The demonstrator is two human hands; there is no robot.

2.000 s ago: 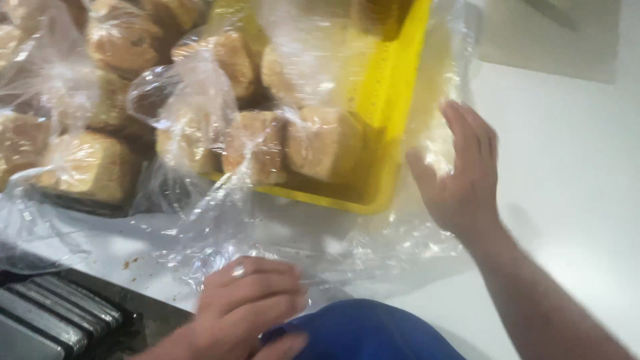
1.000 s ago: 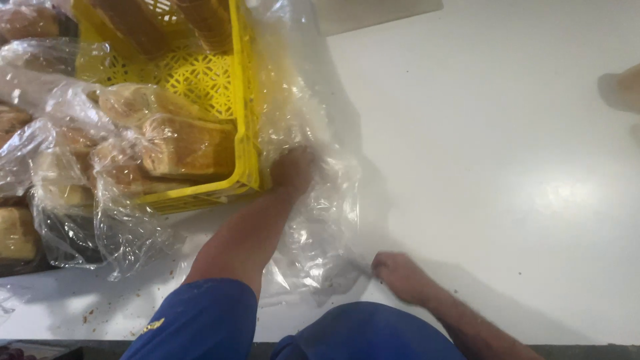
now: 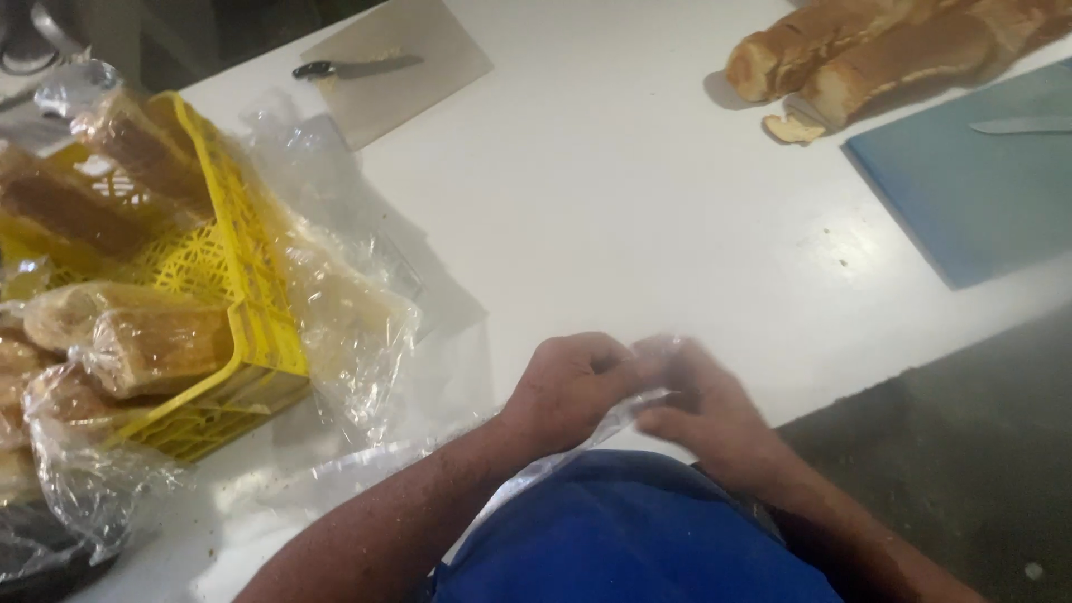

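Observation:
Close to my body, my left hand (image 3: pixel 574 385) is closed on a clear plastic bag (image 3: pixel 615 419), which runs down between my forearm and my blue clothing. My right hand (image 3: pixel 699 394), blurred, meets the left one at the upper end of the plastic; its fingers are bent around that end. More clear plastic bags (image 3: pixel 352 327) lie along the right side of a yellow plastic crate (image 3: pixel 268 335). Bagged bread loaves (image 3: pixel 167 347) rest in the crate and beside it at the left.
A pale cutting board (image 3: pixel 402 92) bears a black-handled knife (image 3: pixel 356 67) at the far edge of the white table (image 3: pixel 569 193). Long unbagged loaves (image 3: pixel 904 71), a cut bread end (image 3: pixel 791 128) and a blue cutting board (image 3: pixel 963 184) with a knife (image 3: pixel 1022 126) lie at the right.
My left hand has moved from the plastic beside the crate to in front of my body, where both hands are now together at the plastic. The view has shifted to the right.

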